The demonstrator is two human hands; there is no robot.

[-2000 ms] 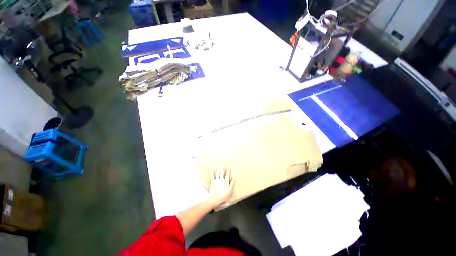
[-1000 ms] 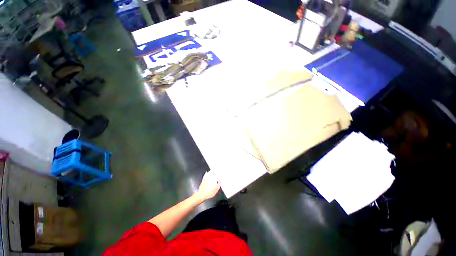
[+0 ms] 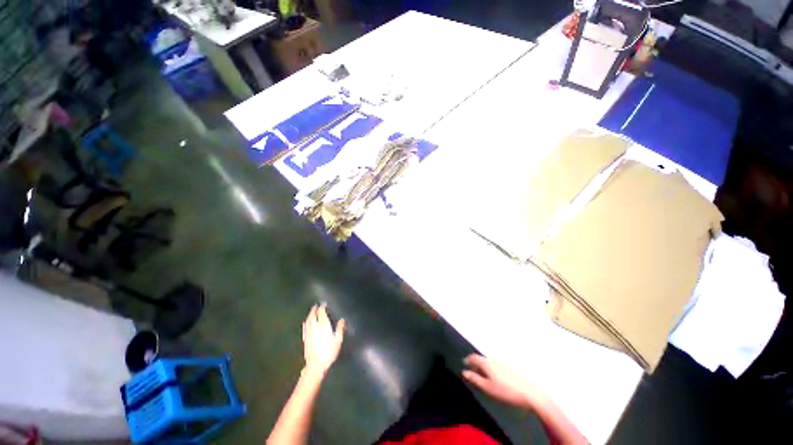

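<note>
My left hand (image 3: pixel 323 342) is empty, over the floor left of the table, fingers slightly apart. My right hand (image 3: pixel 494 380) is low at the table's near edge, fingers a little bent, with nothing seen in it. The wide khaki panel stack (image 3: pixel 630 248) lies at the table's right near part, its layered edge towards me. The narrow khaki panels (image 3: pixel 569 178) lie beside it. The bundle of small khaki pieces (image 3: pixel 374 184) lies at the left table edge. White cut pieces (image 3: pixel 733 304) are piled off the table's right edge.
Small blue templates (image 3: pixel 326 143) lie beyond the bundle. A large blue template (image 3: pixel 683 117) lies at the far right by a dark-framed rack (image 3: pixel 603 54). A blue stool (image 3: pixel 178 400) stands on the floor at lower left, near a black chair base.
My left hand has left the khaki stack, passed the table corner and is now over the floor. My right hand has come into view. The view has shifted towards the table's left side.
</note>
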